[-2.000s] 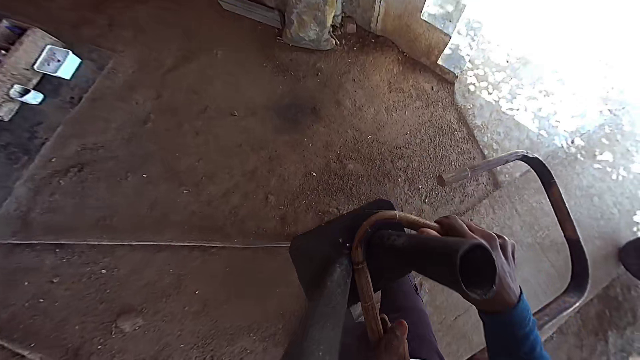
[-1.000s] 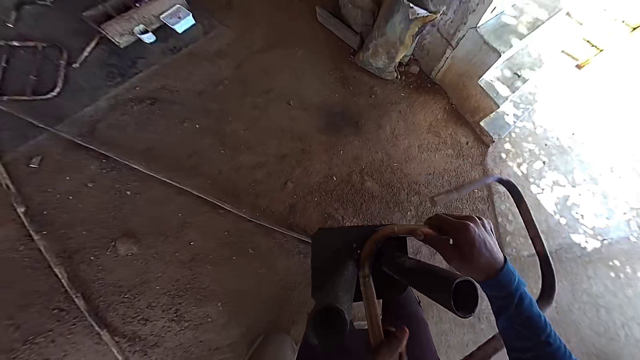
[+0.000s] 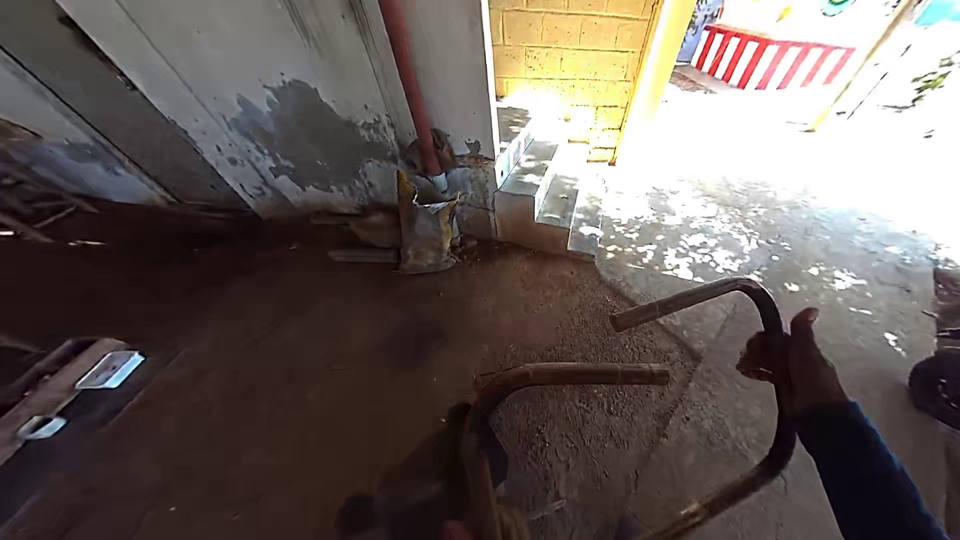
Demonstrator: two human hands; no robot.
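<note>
On the right, my right hand (image 3: 799,360) is around the upright part of a bent cane or bamboo pole (image 3: 780,442), thumb on one side and fingers on the other. The pole curves over at its top to a cut end pointing left. Nearer the middle stands another bent length of cane (image 3: 577,373), its cut end pointing right; whether the two join below cannot be seen. At the bottom edge my left hand (image 3: 457,531) shows only in part, dark and blurred beside the lower part of this cane. A dark shape lies in shadow just left of it.
Concrete steps (image 3: 551,191) rise beside a yellow block wall (image 3: 574,45). A torn sack (image 3: 429,236) stands below a red pipe (image 3: 411,82) at the stained wall. White containers (image 3: 111,370) sit on a board at left. A dark wheel-like object (image 3: 937,386) is at the right edge.
My right hand has left the curved cane near the dark tube and now holds the bent pole at right. The view has swung up toward the wall and steps.
</note>
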